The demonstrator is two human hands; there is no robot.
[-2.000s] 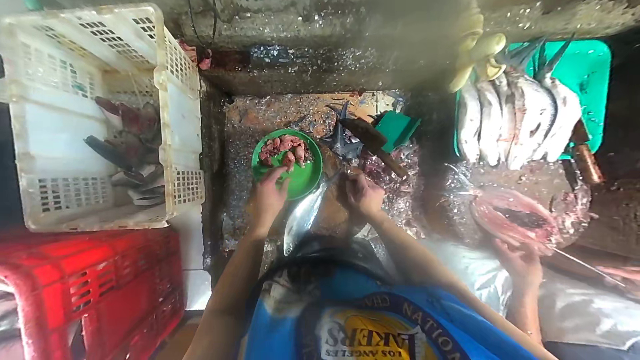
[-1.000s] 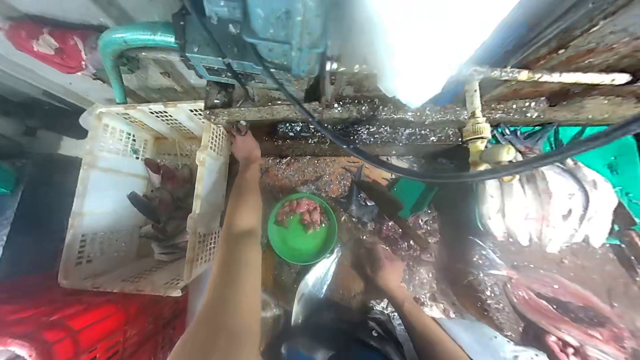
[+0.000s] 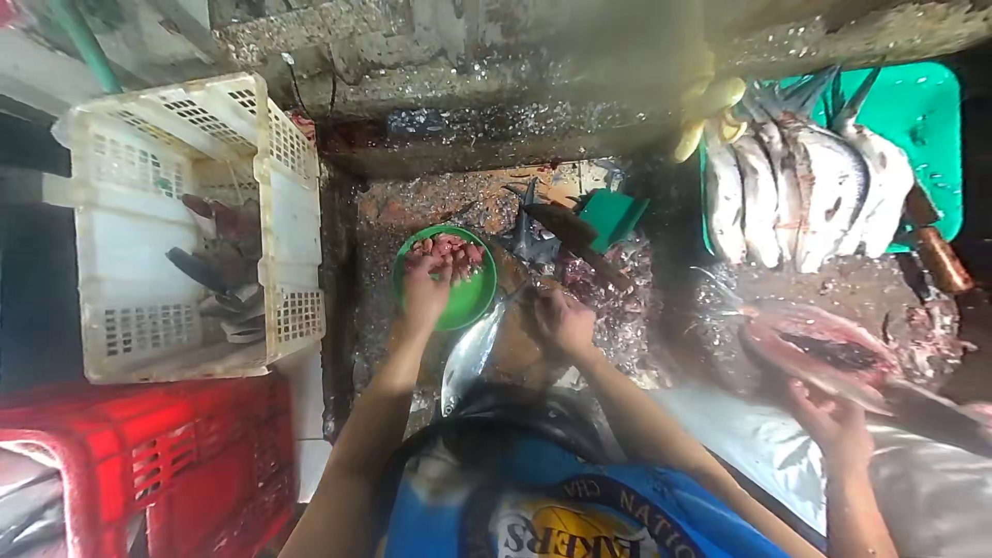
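Observation:
My left hand (image 3: 427, 291) reaches over the left part of a round green plastic bowl (image 3: 469, 306), its fingers at the pinkish pieces of fish flesh or innards (image 3: 457, 252) inside; whether it grips any is unclear. My right hand (image 3: 567, 322) is loosely curled above the brown cutting surface (image 3: 515, 341), blurred, and what lies within its fingers cannot be told. Between my forearms lies a whole silver fish (image 3: 473, 353), its head toward me. A dark-bladed knife (image 3: 577, 240) lies beyond my right hand, beside a green plastic piece (image 3: 612, 219) and dark fish tails (image 3: 531, 229).
At left, a white plastic crate (image 3: 294, 248) holds fish parts above a red crate (image 3: 225, 457). At right, a green tray (image 3: 922, 101) bears several silver fish (image 3: 833, 186); a co-worker's hand (image 3: 833, 418) holds an opened fish (image 3: 814, 341). A yellowish valve (image 3: 713, 108) juts out beyond.
My left hand has come from the white crate's far corner back to the green bowl. The view has tilted down again.

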